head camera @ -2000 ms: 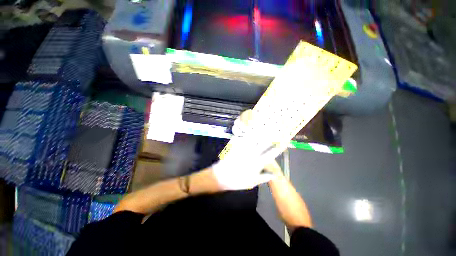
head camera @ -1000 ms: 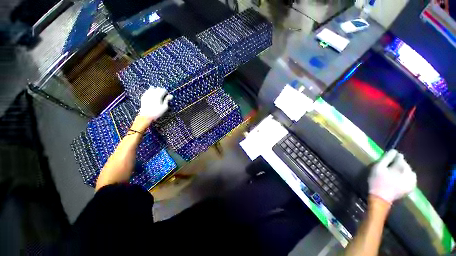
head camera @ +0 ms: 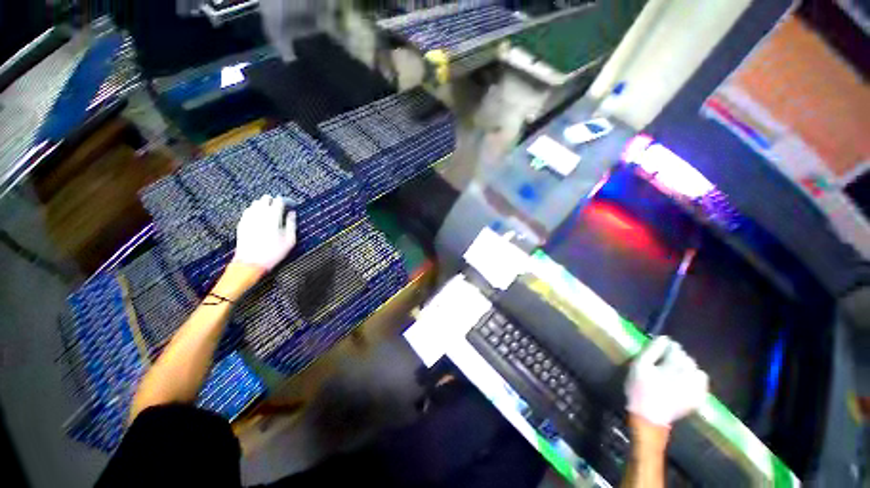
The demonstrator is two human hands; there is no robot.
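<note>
My left hand (head camera: 265,232), in a white glove, lies on the near edge of a tall stack of blue circuit board panels (head camera: 253,181) at the left. Its fingers are bent over the edge; blur hides whether they grip a panel. My right hand (head camera: 665,381), also gloved in white, is at the machine's taped front edge (head camera: 601,305), with its fingertips by the near end of a thin metal rail (head camera: 673,291) in the dark opening. Its fingers are curled, and whether they hold anything cannot be told. A lower stack (head camera: 324,291) stands in front of the tall one.
A black keyboard (head camera: 528,357) lies on the narrow shelf below the opening, with white sheets (head camera: 448,319) at its left. A small white device (head camera: 588,131) is on the machine's top. More panels (head camera: 393,138) are stacked behind. A conveyor (head camera: 458,27) is at the back.
The yellow panel held over the machine two seconds ago is out of sight. My hands have parted, left to the stack, right to the machine edge. Since one second ago mainly the view has shifted.
</note>
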